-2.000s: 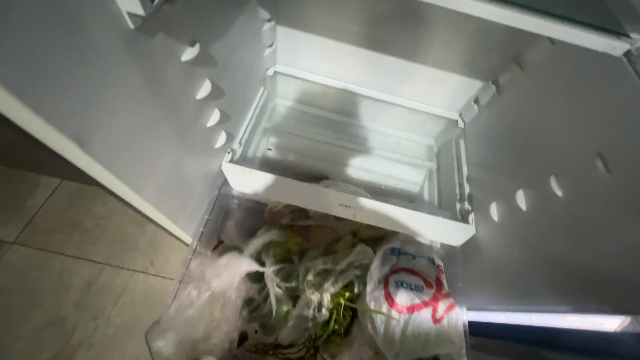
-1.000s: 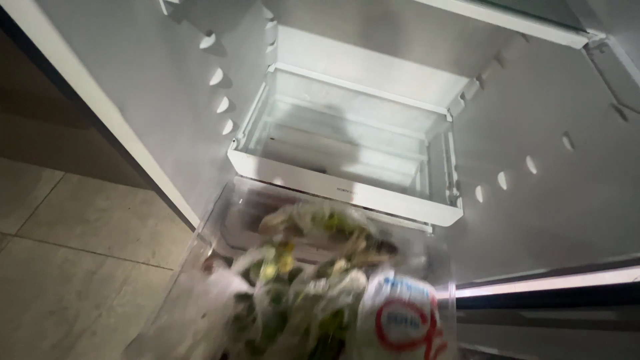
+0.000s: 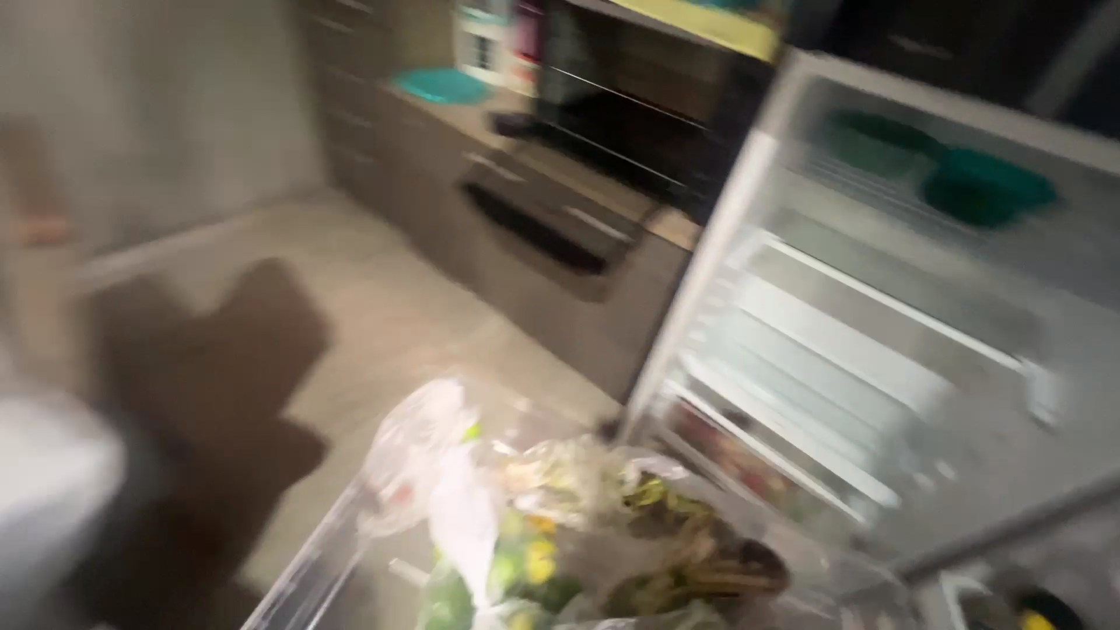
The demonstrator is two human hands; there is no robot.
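Neither of my hands shows in the head view. A clear plastic refrigerator drawer (image 3: 306, 560) full of produce lies across the bottom of the view, out in front of the open refrigerator (image 3: 744, 175). In it are thin plastic bags (image 3: 464, 516) around green and yellow vegetables (image 3: 534, 560), and leafy greens (image 3: 691, 586) at the right. What holds the drawer is hidden. Inside the refrigerator are glass shelves (image 3: 814, 394) with white trim and a teal bowl (image 3: 989, 188) near the top. The picture is blurred.
Beyond the refrigerator run kitchen cabinets (image 3: 551, 324) with a teal lid (image 3: 442, 85) and containers (image 3: 481, 44) on the counter, beside a dark oven (image 3: 630, 114). A dark shadow falls on the floor (image 3: 367, 350). A pale blurred object (image 3: 52, 464) stands at the far left.
The view has swung widely, from close over the refrigerator's interior to the wider kitchen. The drawer with its bags has come out and away from the refrigerator.
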